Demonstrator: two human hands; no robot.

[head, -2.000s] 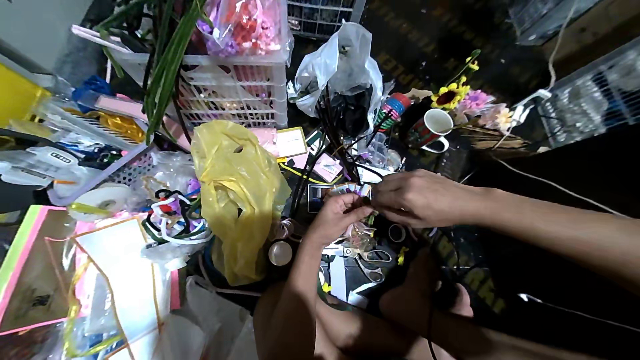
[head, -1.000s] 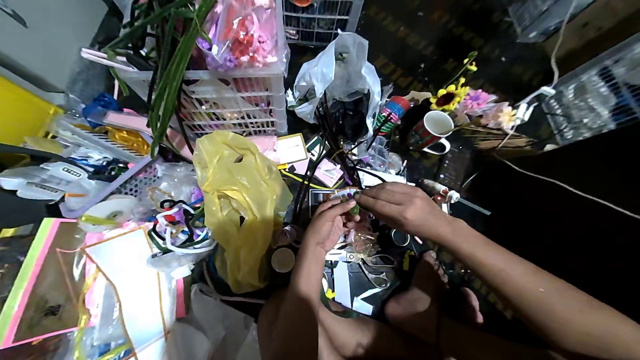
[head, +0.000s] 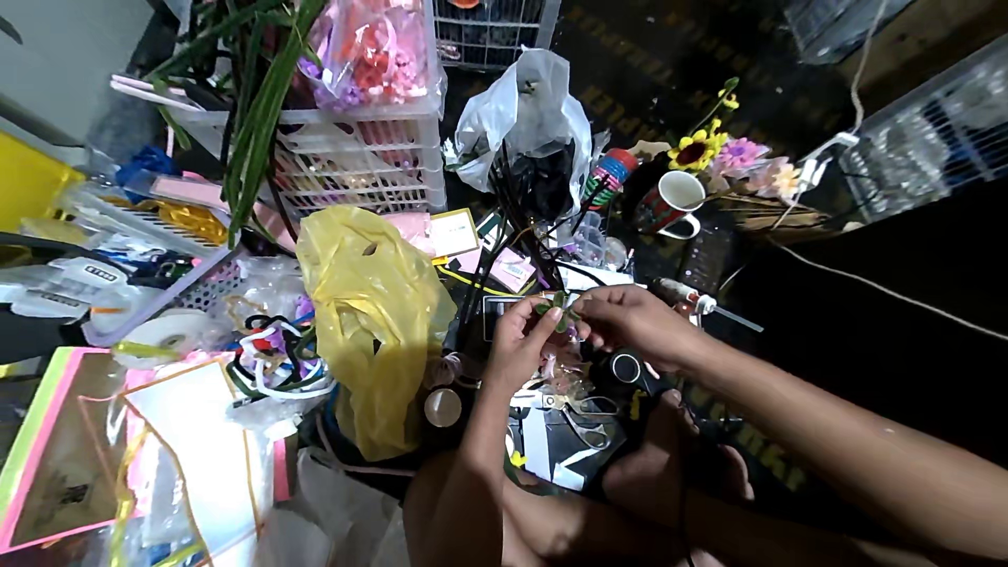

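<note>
Near the middle of the view, my left hand (head: 521,340) pinches a small piece with green leaves (head: 561,310) between thumb and fingers. My right hand (head: 630,319) meets it from the right, its fingertips at the leaves; whether they grip a leaf or a stem is hidden. Below my hands lie scissors (head: 579,409) and white strips (head: 536,442). A glue gun (head: 687,298) with a clear stick rests beyond my right wrist. Dark stems (head: 516,201) lean out of a white plastic bag (head: 516,110) just ahead.
A yellow plastic bag (head: 366,315) lies left of my left forearm, near a tangle of pipe cleaners (head: 279,358). A mug (head: 669,206) stands beside artificial flowers (head: 697,150) at the upper right. White plastic drawers (head: 362,161) stand at the back left. A pale cord (head: 890,293) crosses the right side.
The green leaves show more plainly between my fingers now. My right forearm sits lower than two seconds ago, and the glue gun shows beyond it.
</note>
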